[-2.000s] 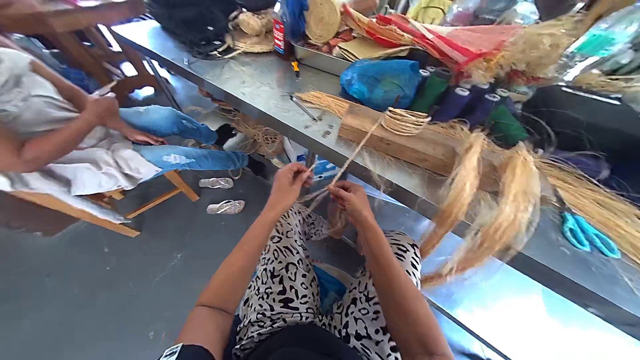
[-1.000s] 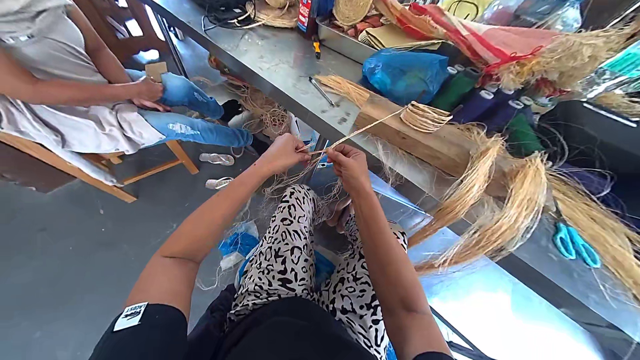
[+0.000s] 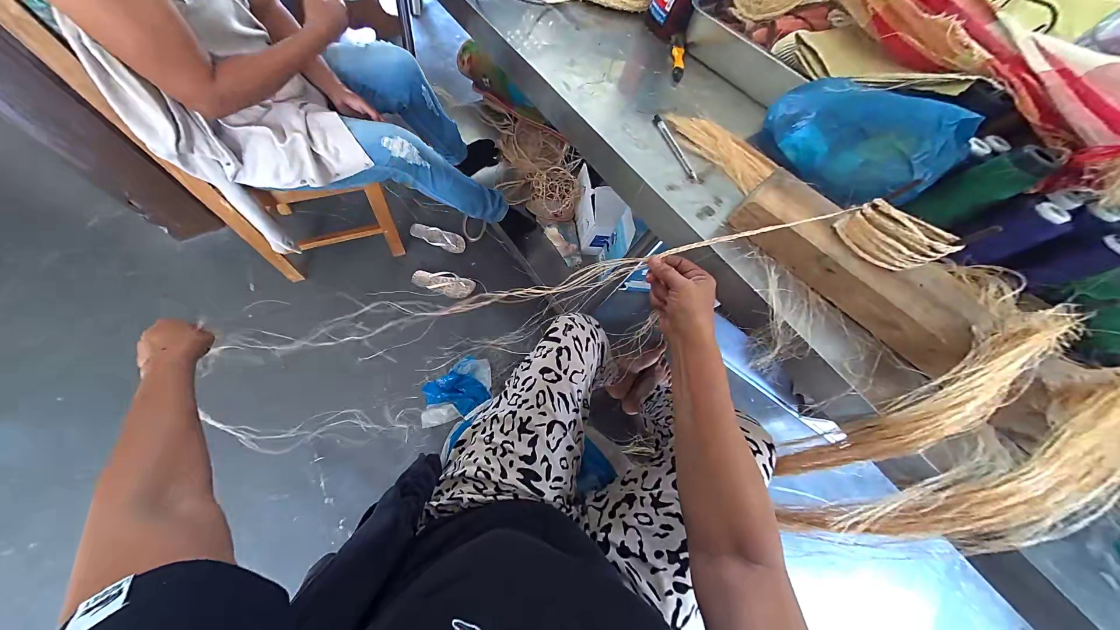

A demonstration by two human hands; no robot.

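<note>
A thin plaited cord of pale plant fibre [image 3: 770, 227] runs from a wound coil of cord [image 3: 897, 236] on a wooden block [image 3: 862, 280] down to my right hand [image 3: 682, 293], whose thumb and fingers pinch it. Beyond that hand, loose fibre strands [image 3: 490, 302] fan out leftward over my lap and the floor. My left hand [image 3: 173, 343] is stretched far out to the left, closed on the thin ends of the strands. Two thick hanks of straw-coloured fibre [image 3: 945, 402] hang over the table edge at the right.
The metal table [image 3: 604, 114] bears a metal tool [image 3: 675, 147], a yellow-and-black tool [image 3: 677, 58], a blue plastic bag [image 3: 866, 136] and thread spools [image 3: 989, 184]. A seated person in jeans [image 3: 411, 162] is at the upper left. Sandals [image 3: 444, 283] and a box [image 3: 604, 219] lie on the floor.
My left hand has moved from close beside my right hand far out to the left, and the loose strands are now spread between them. My right hand still pinches the cord. The view has shifted.
</note>
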